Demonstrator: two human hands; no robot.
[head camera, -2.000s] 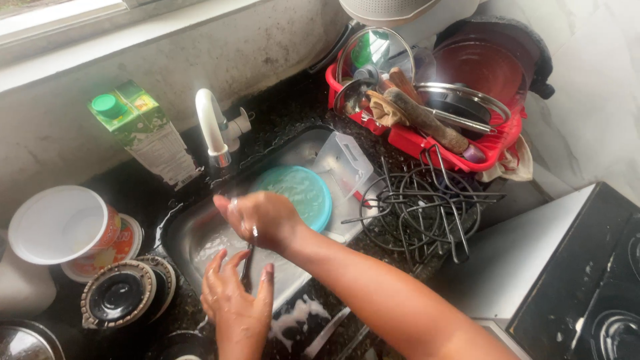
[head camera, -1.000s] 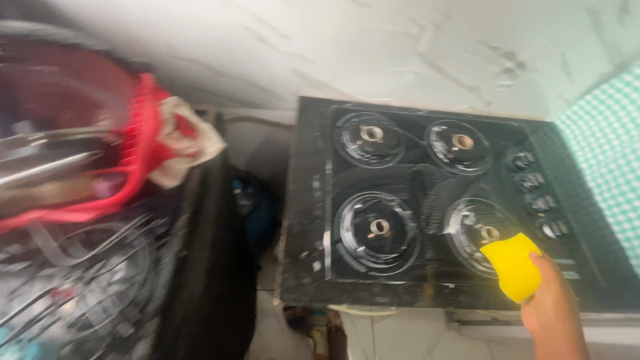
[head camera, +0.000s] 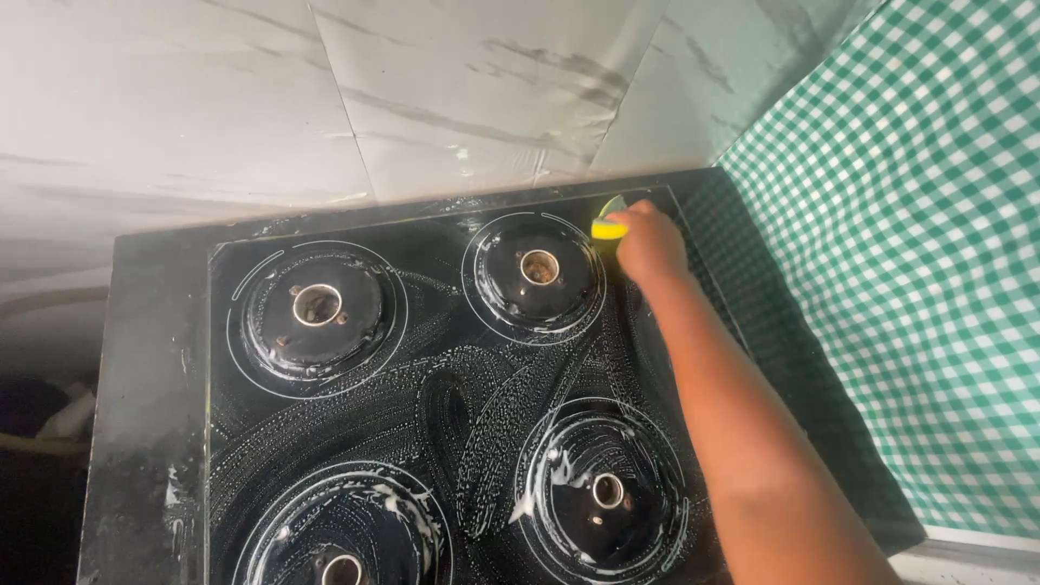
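My right hand (head camera: 650, 240) holds a yellow sponge (head camera: 609, 230) with a greenish scouring side. The sponge is at the back right of a black glass cooktop (head camera: 439, 325), just right of the back right burner (head camera: 539, 266). Soap suds and streaks of small droplets cover much of the glass. The back left burner (head camera: 317, 305), the front right burner (head camera: 608, 491) and the front left burner (head camera: 341, 570) show bare metal rings with suds around them; the front left one is partly cut off by the frame's lower edge. My left hand is out of view.
Behind the cooktop stands a marble-patterned wall (head camera: 455, 106). A green and white checked cloth (head camera: 918, 268) hangs along the right side. A black counter border (head camera: 150, 390) runs down the left, with a dark gap beyond it.
The view has swung from the sink to the cooktop. My right hand with the sponge has gone from the front right burner to the back right corner area. My left hand, seen at the sink earlier, has left view.
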